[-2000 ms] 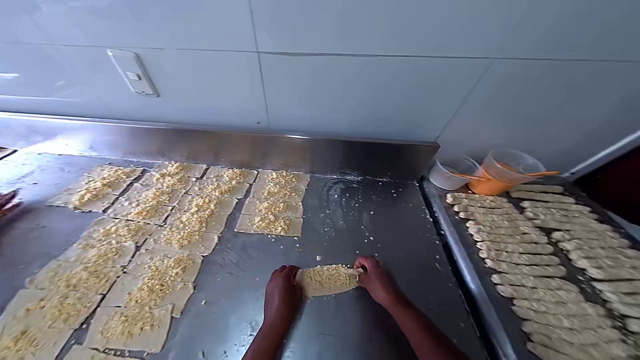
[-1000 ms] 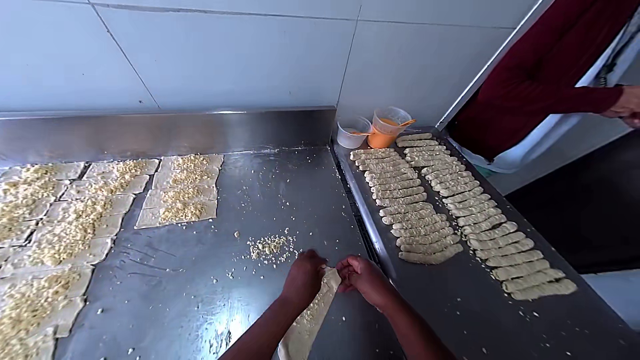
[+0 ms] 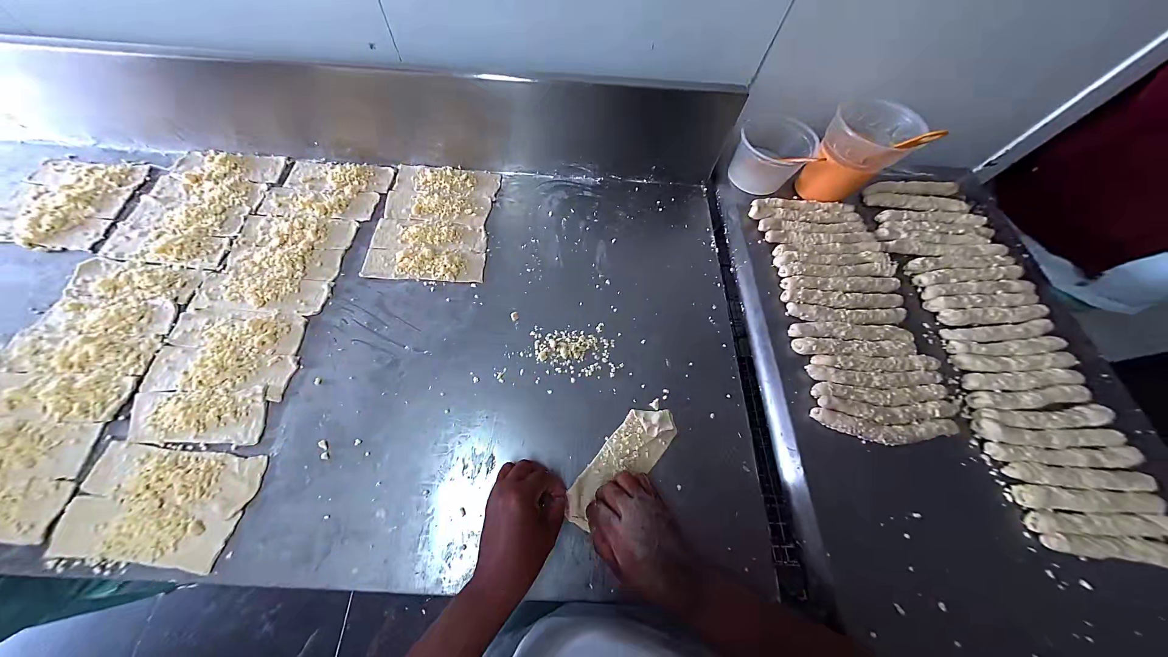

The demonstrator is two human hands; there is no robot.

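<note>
A flat strip of dough (image 3: 630, 447) with crumbs on it lies slantwise on the steel table near its front edge. My left hand (image 3: 522, 511) is at the strip's lower left end, fingers curled and pinching its edge. My right hand (image 3: 639, 529) rests over the strip's lower right side, fingers bent against the dough; its fingertips are partly hidden. Just beyond the strip is a small heap of pale crumbs (image 3: 570, 349). Several dough pieces topped with crumbled filling (image 3: 224, 351) lie in rows at the left.
On the right, a dark metal tray (image 3: 876, 511) holds two columns of rolled dough sticks (image 3: 853, 319). Behind them stand a clear plastic cup (image 3: 772, 157) and a container of orange liquid (image 3: 844, 160) with an orange utensil. A person's dark red sleeve (image 3: 1086, 173) shows at the right edge.
The dough between my hands was held crosswise at first, then stretched lengthwise; now it lies slanted on the table. The other person's arm has mostly left the view.
</note>
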